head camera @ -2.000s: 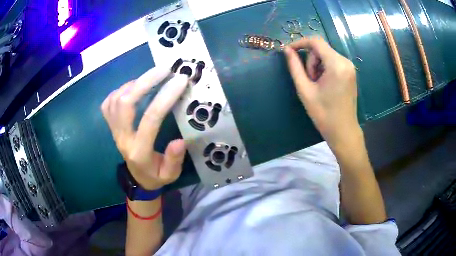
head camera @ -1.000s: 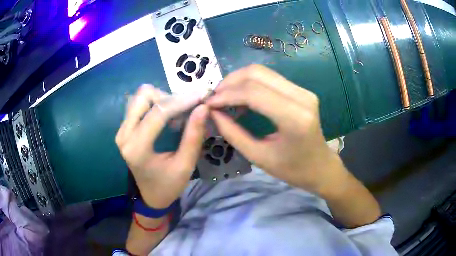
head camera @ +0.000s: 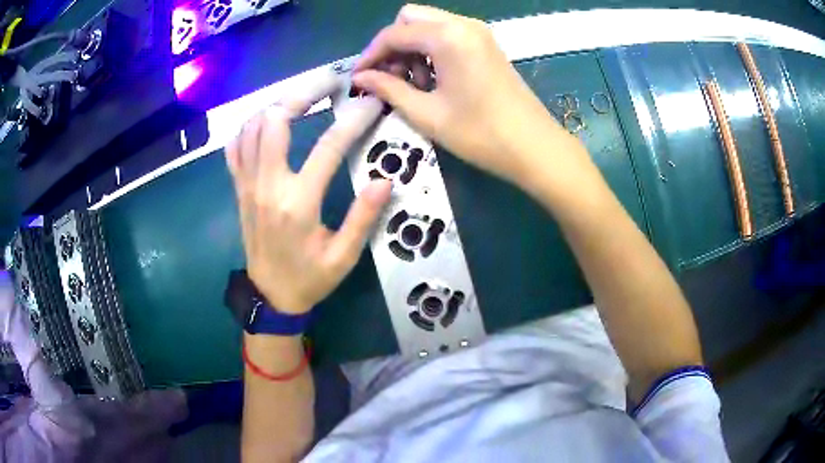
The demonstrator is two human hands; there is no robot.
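Observation:
The silver-grey four-opening housing [head camera: 421,201] lies across the green bench top, its near end close to my body. Three openings show; my hands cover the far one. My left hand [head camera: 303,203] has whitish-covered fingertips on the housing's far end, with its thumb apart beside the nearest uncovered opening. My right hand [head camera: 475,95] has thumb and index fingertips close together over the far opening; whether a ring is between them is hidden. Loose rings [head camera: 570,109] lie beyond my right forearm. The bunch of rings is not visible.
Two copper-coloured rods [head camera: 731,163] lie on clear film at the right. Stacked housings [head camera: 86,303] stand at the left end. A white rail [head camera: 615,32] runs along the far edge, with another housing [head camera: 237,13] beyond it near purple light. A person's pale sleeve shows lower left.
My right hand went from the rings to the housing's middle, where both hands met, then both moved to its far opening. The view has shifted, so the bench sits lower and further right.

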